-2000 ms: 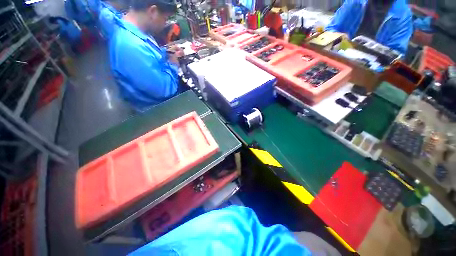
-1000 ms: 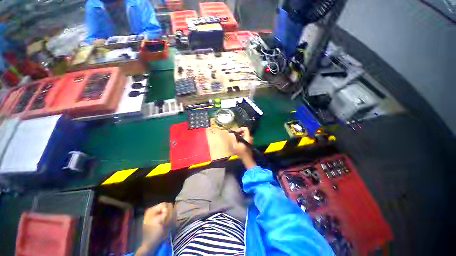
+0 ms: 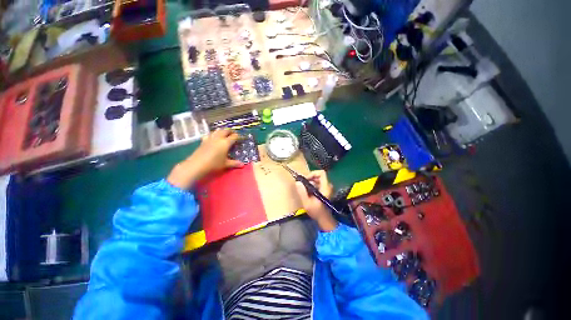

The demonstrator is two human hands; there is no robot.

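My left hand (image 3: 213, 153) is at the dark circuit board panel (image 3: 245, 150), behind the red sheet (image 3: 233, 203); its fingers touch the panel's left side and front edge. My right hand (image 3: 317, 192) holds the black soldering iron (image 3: 314, 191) over the tan card (image 3: 282, 187). The iron's thin tip points up and left, towards the round clear jar (image 3: 282, 145) with whitish contents. The jar stands behind the tan card. Tiny specks lie on the card near the tip.
A black fan (image 3: 323, 142) stands right of the jar. The blue iron stand (image 3: 410, 145) is further right. A red tray (image 3: 438, 240) of dark parts is low right. The compartment tray (image 3: 172, 132), pens (image 3: 235, 121) and wooden parts board (image 3: 250, 59) are behind. A spool (image 3: 57, 246) is far left.
My left hand has moved from near my lap up to the circuit board panel. My right hand still holds the iron over the tan card. The view has moved closer to the bench.
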